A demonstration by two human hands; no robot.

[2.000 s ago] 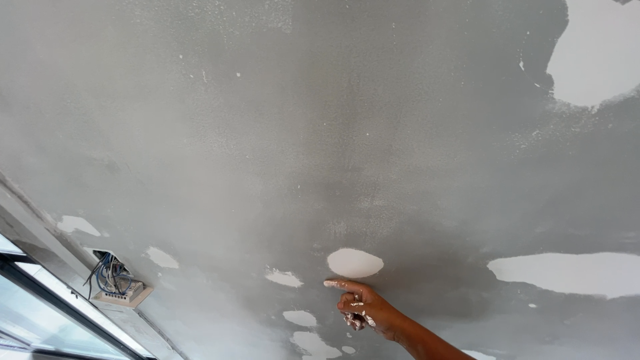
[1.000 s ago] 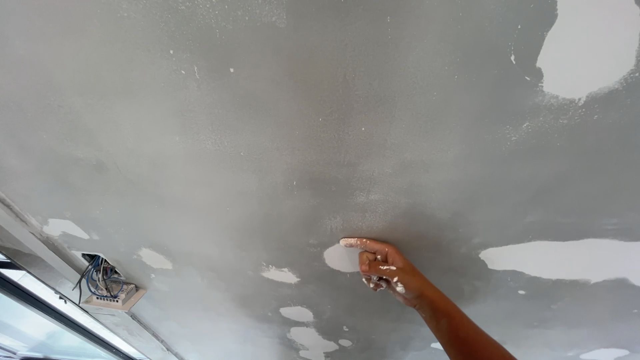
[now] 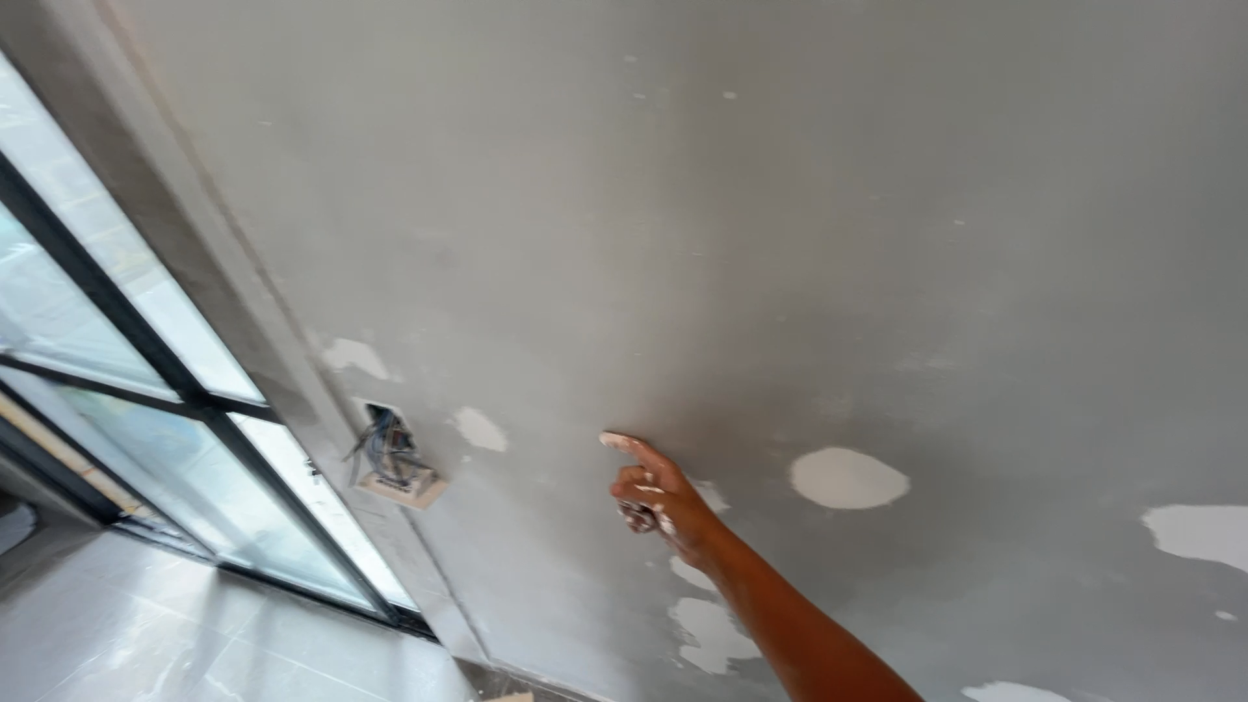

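My right hand (image 3: 663,492) is in front of the grey wall (image 3: 780,244), its index finger stretched out to the left and the other fingers curled. White filler smears the fingertip and the curled fingers; no tool shows in the hand. Whether the fingertip touches the wall is unclear. An oval white filler patch (image 3: 848,478) lies to the right of the hand, and a smaller patch (image 3: 480,429) to its left. Partly behind the wrist and below it are more white patches (image 3: 712,634). My left hand is out of view.
An uncovered wall box (image 3: 390,429) holds loose wires, with a socket plate (image 3: 405,483) hanging from it. At the left stands a black-framed glass door or window (image 3: 200,402) above a pale tiled floor (image 3: 224,634). Another white patch (image 3: 1199,531) is at the right.
My right hand has moved left along the wall, away from the oval patch that its finger was over one second ago. The view has swung left, showing more of the glass frame and the floor.
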